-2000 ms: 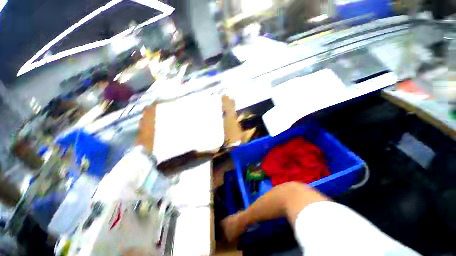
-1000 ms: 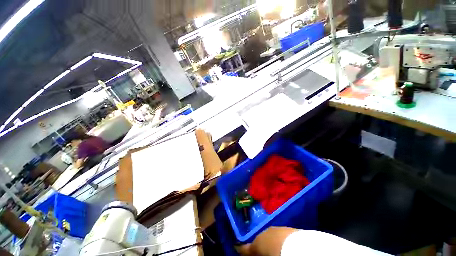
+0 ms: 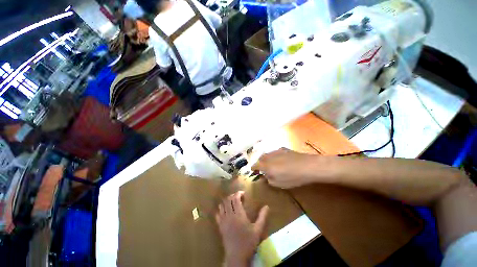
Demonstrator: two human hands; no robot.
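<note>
A large brown panel [image 3: 162, 219] lies flat on the white table under the head of a white sewing machine [image 3: 293, 99]. My left hand [image 3: 240, 224] rests on the panel below the needle area, fingers apart, holding nothing. My right hand [image 3: 282, 168] is at the needle area, its fingertips beside the presser foot; whether they grip anything is hidden. An orange piece [image 3: 319, 133] shows behind my right wrist, partly under the machine arm. A small pale label [image 3: 196, 214] sits left of my left hand.
A yellow tape strip [image 3: 268, 252] is on the white tabletop [image 3: 295, 237] at the near edge. A black cord [image 3: 391, 130] hangs by the machine base. A person in a white shirt [image 3: 196, 49] is beyond the machine, beside stacked brown panels [image 3: 138, 86].
The view has swung from the blue bin and cardboard to the sewing machine. Both hands are now at the machine; earlier only one arm showed, reaching beside the bin.
</note>
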